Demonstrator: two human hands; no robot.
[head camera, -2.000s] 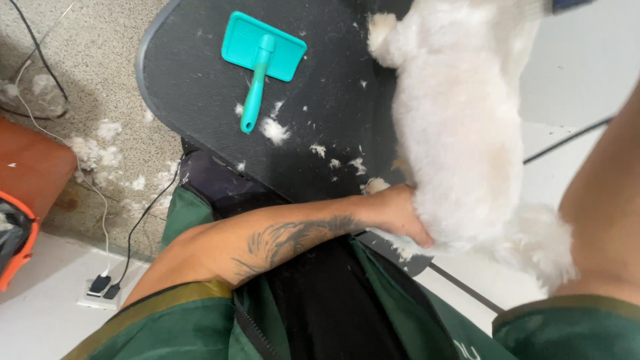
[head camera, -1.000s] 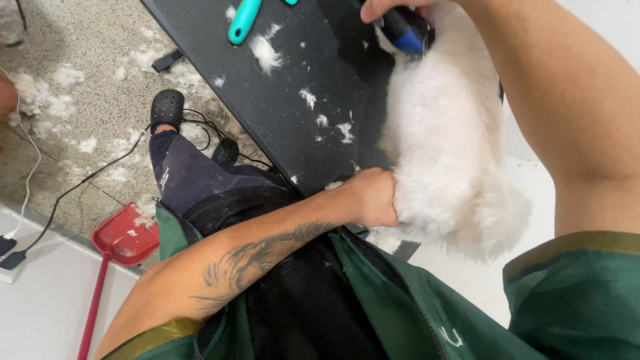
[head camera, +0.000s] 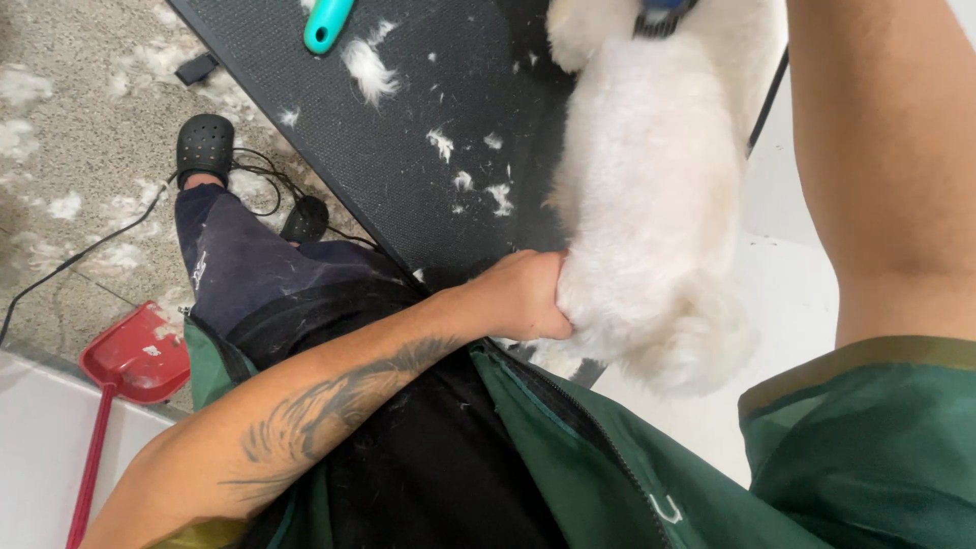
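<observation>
A white dog (head camera: 648, 175) stands on the black grooming table (head camera: 457, 91), its rump and fluffy tail toward me. My left hand (head camera: 531, 296) is closed around the dog's hind leg at the table's near edge; the leg inside my grip is mostly hidden. At the top edge, the toothed end of a blue and black hair clipper (head camera: 662, 17) rests on the dog's upper back. My right hand is out of the frame; only the right arm shows at the right. The handle of a turquoise slicker brush (head camera: 328, 23) lies on the table at the top, its head out of view.
Tufts of white fur (head camera: 369, 70) lie on the table and speckled floor (head camera: 99, 46). Black cables (head camera: 263, 171) run beside my clogs (head camera: 206, 145). A red long-handled dustpan (head camera: 141, 354) lies at lower left. A small black object (head camera: 196, 69) is on the floor.
The clipper came into view with my right hand one second ago; now that hand has left the frame at the top. My left hand stays on the dog's hind leg. The view has shifted and turned.
</observation>
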